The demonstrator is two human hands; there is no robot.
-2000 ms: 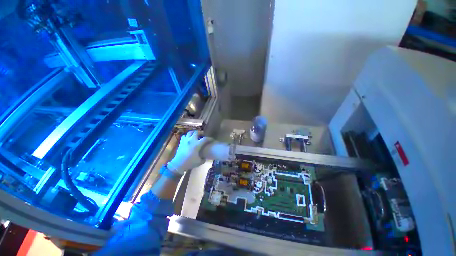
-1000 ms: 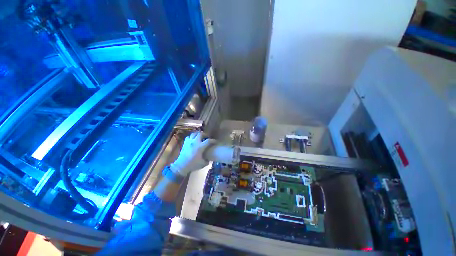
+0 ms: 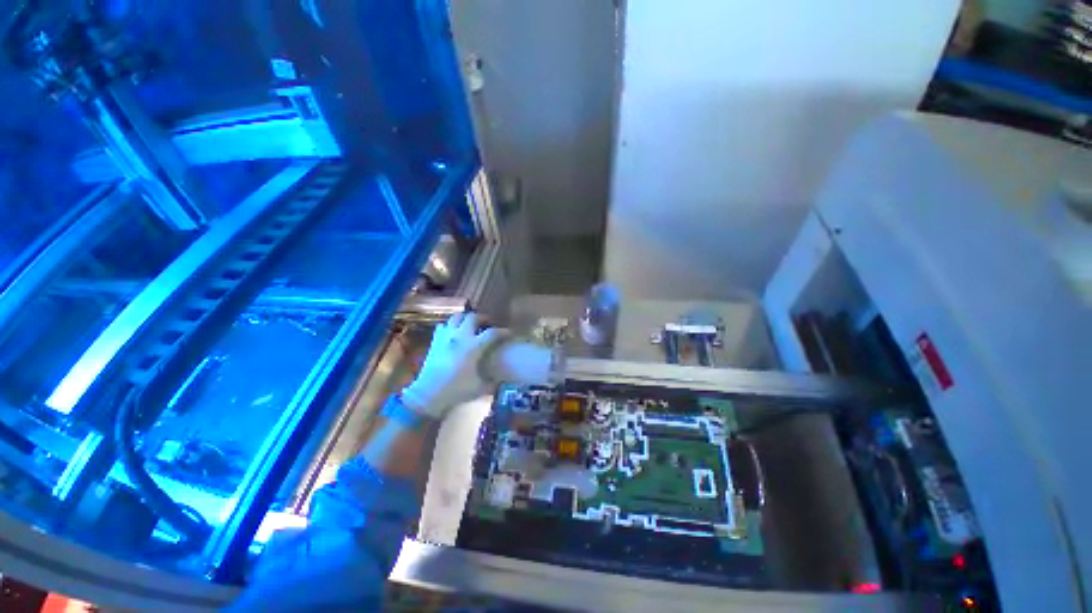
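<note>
My left hand (image 3: 452,366), in a white glove, is closed around a pale grey-white cylinder (image 3: 523,362). The cylinder lies tilted on its side over the rear left corner of a green circuit board (image 3: 659,477). Whether it touches the board or the rail I cannot tell. The board has white outlines and orange-brown components at its left part, and sits in a flat black carrier (image 3: 623,548). My right hand is not in view.
Silver conveyor rails run behind (image 3: 719,381) and in front of the board (image 3: 479,572). A bluish-grey bottle (image 3: 600,316) stands behind the rear rail. A blue-windowed machine (image 3: 240,275) is at left, a white machine (image 3: 946,252) at right.
The whole view has shifted a little, with the scene now slightly further left. My left hand still holds the cylinder at the same corner of the board.
</note>
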